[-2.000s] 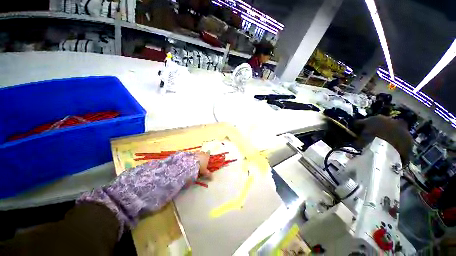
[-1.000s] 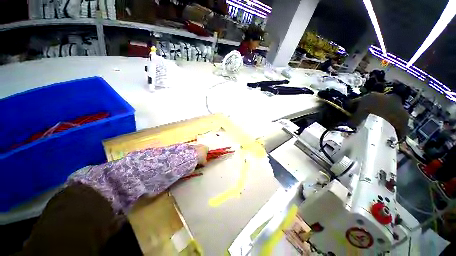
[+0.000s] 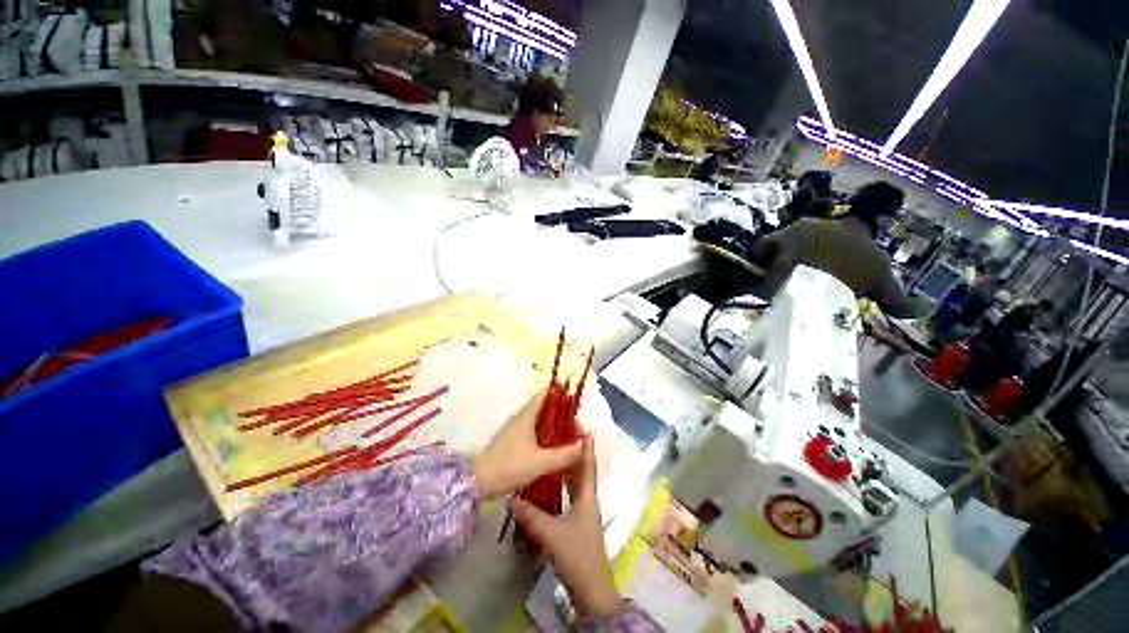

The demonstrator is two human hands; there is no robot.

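Note:
A bunch of narrow red straps [image 3: 556,427] stands roughly upright between my two hands, above the side board. My left hand [image 3: 520,458] grips the bunch from the left, its sleeve patterned purple. My right hand [image 3: 575,534] holds the lower part of the bunch from the right. More red straps [image 3: 334,406] lie loosely spread on the taped side board [image 3: 254,460], left of my hands. The lower ends of the held bunch are partly hidden by my fingers.
The white sewing machine [image 3: 792,408] stands right of my hands, with a red heap [image 3: 898,615] at the bottom right. A blue bin [image 3: 112,408] holding red strips is at the far left. A white bottle [image 3: 280,192] and small fan [image 3: 494,165] stand behind. People sit farther back.
My left hand has lifted a bunch of straps off the board and moved right. My right hand has come into view at the bunch. The view has turned to the right.

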